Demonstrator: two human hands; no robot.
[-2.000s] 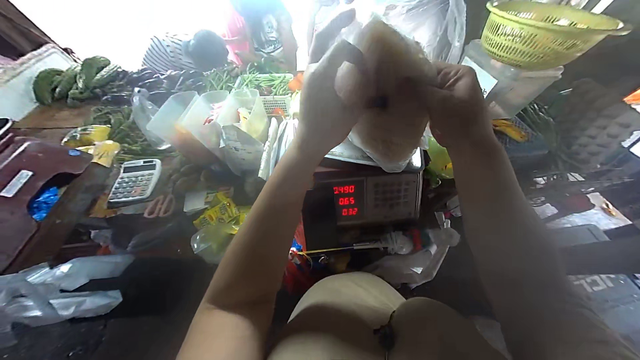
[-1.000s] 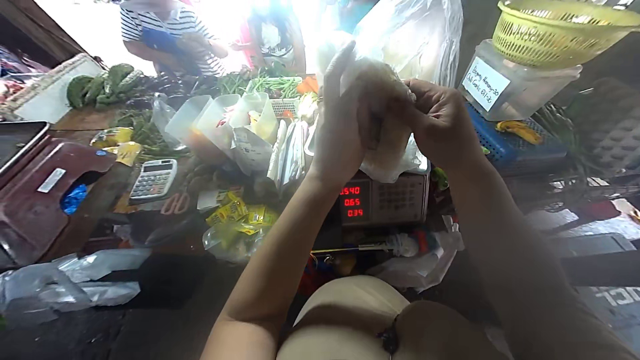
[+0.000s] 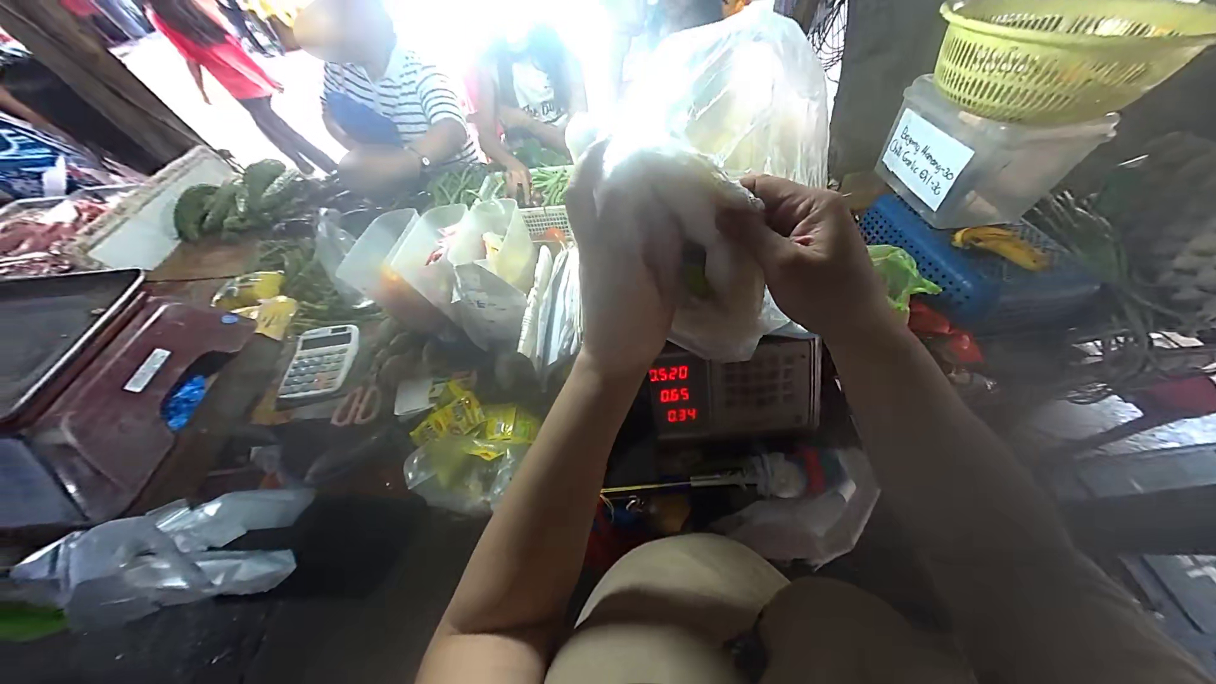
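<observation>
My left hand (image 3: pixel 622 275) grips the left side of a clear plastic bag (image 3: pixel 712 313) with pale contents that I cannot make out; glare hides part of it. On the bag's upper right edge, the fingers of my right hand (image 3: pixel 807 247) pinch the plastic. Just below the bag is a digital scale (image 3: pixel 769 385) with a lit red display. Behind it stands a larger clear plastic bag (image 3: pixel 760 104) with pale contents.
A calculator (image 3: pixel 320 363), scissors (image 3: pixel 356 406) and yellow packets (image 3: pixel 475 418) lie to the left. Clear containers (image 3: pixel 437 247) stand beyond. A yellow basket (image 3: pixel 1054 66) tops a plastic tub (image 3: pixel 997 157) at right. People stand across the stall.
The view has shifted, showing more of the people opposite. Both hands keep hold of the bag, and my right hand stays at its upper right edge. The scale's digits differ.
</observation>
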